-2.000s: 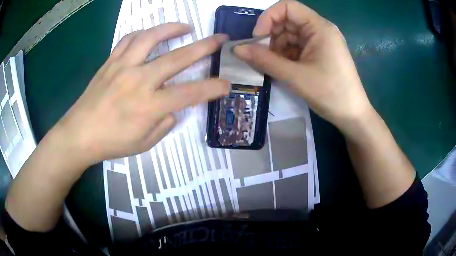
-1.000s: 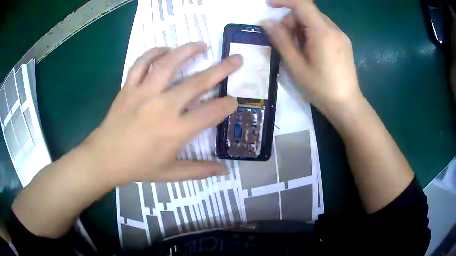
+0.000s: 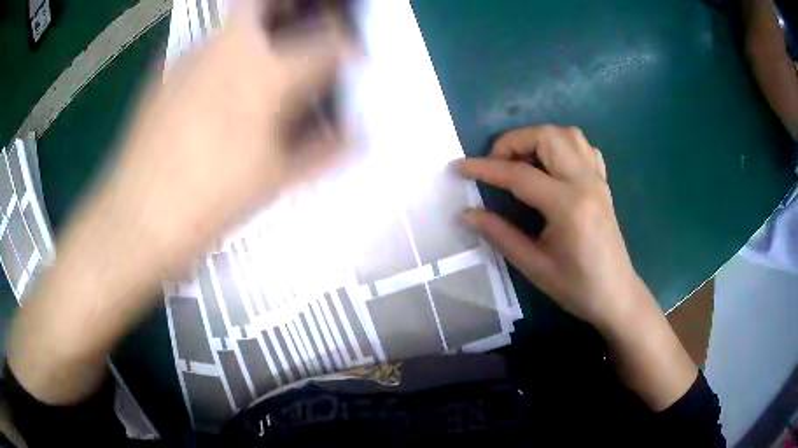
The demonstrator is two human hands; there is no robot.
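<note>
My left hand is strongly blurred over the upper left of the fanned liner sheets. It holds a dark, blurred thing, which looks like the phone assembly; its details cannot be made out. My right hand is at the right edge of the sheets, thumb and index finger apart at the edge of a grey sticker, with nothing seen held. Rows of grey stickers lie on the sheets. Strong glare whitens the middle of the stack.
A smaller group of liner sheets lies at the far left on the green table. A small dark phone is at the upper left, by a pale curved strip. Another person's arm shows at the upper right edge.
The phone no longer lies on the sheets; my left hand has moved up and left with the dark thing. My right hand has moved down to the sheets' right edge.
</note>
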